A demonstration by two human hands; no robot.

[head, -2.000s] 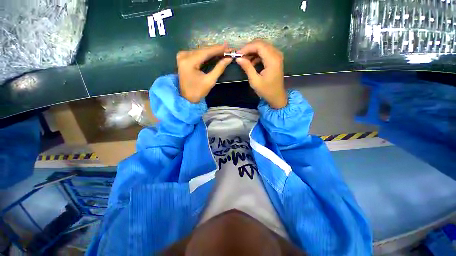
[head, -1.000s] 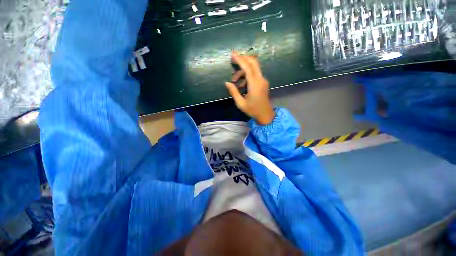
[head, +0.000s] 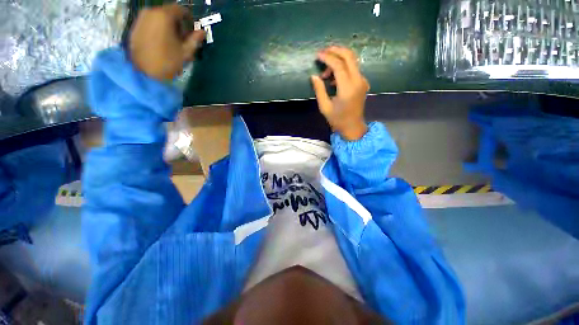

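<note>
White strip pieces lie in a small group on the dark green bench top at the upper left of centre. My left hand is blurred and bent over the bench just left of them, its fingertips close beside the strips. Whether it touches or holds one cannot be told. My right hand hovers near the bench's front edge, right of centre, fingers curled and thumb apart, with no part seen in it.
A large clear bag of white pieces lies at the left. Clear stacked trays with rows of parts stand at the right. A single white chip lies near the top. A cardboard box is below the bench edge.
My hands held a small light part together, then parted. My left arm reached far up and left, and the left hand is now back by the strips. My right hand has opened without the part.
</note>
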